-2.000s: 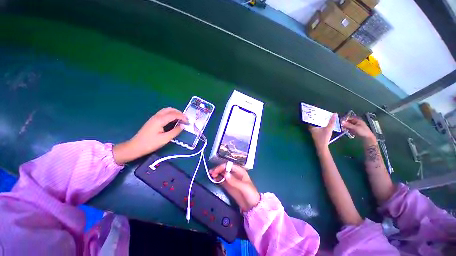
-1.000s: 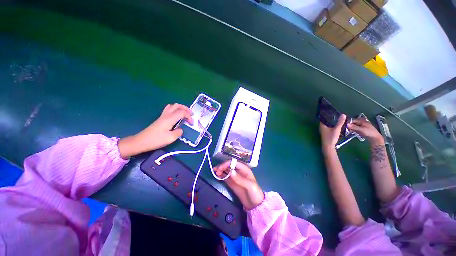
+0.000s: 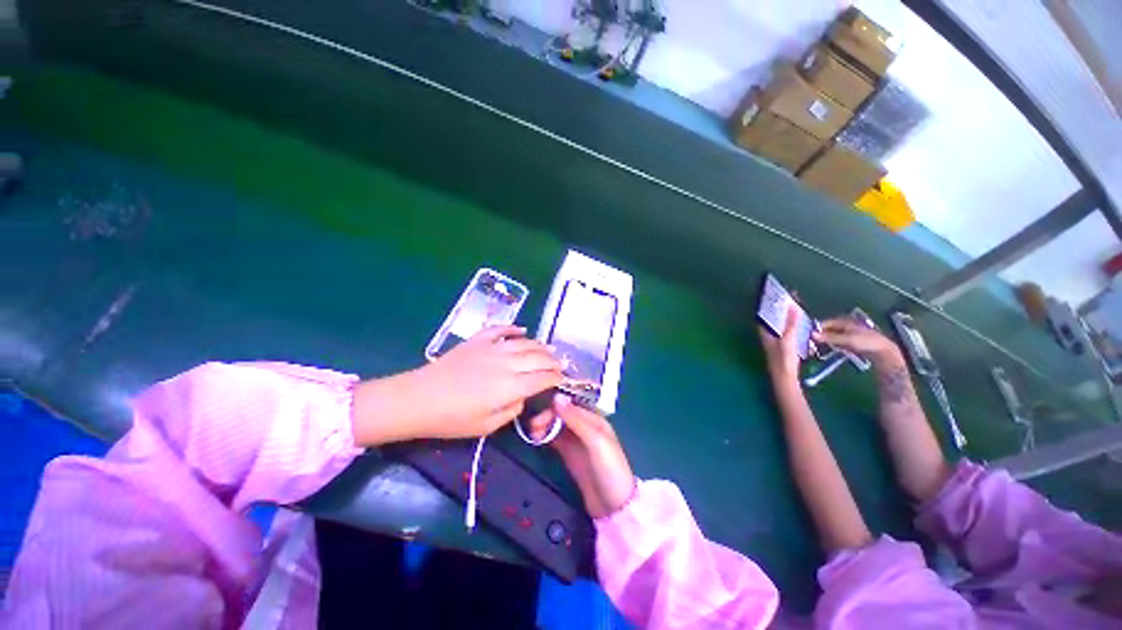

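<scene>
The power bank (image 3: 498,293), a white-rimmed flat block with a clear-looking face, lies on the green bench, its lower part hidden by my left hand. The test phone (image 3: 584,326), its screen lit, lies on the white phone box (image 3: 619,322). My left hand (image 3: 486,384) reaches across to the phone's lower end; its fingertips meet my right hand there, and what they grip is hidden. My right hand (image 3: 593,455) pinches a white cable (image 3: 538,436) at that end; the plug is hidden. Another white lead (image 3: 473,492) hangs loose over the black power strip (image 3: 527,511).
At the right, another worker's hands (image 3: 794,351) hold a dark-edged phone (image 3: 784,311) and a unit with a white lead. More white units (image 3: 914,345) lie beyond them. Cartons (image 3: 794,113) and a yellow item (image 3: 885,204) stand at the back.
My left hand has left the power bank's face and moved right to the phone's lower end, beside my right hand. The camera view has shifted. The neighbour's phone has tilted, its screen now bright.
</scene>
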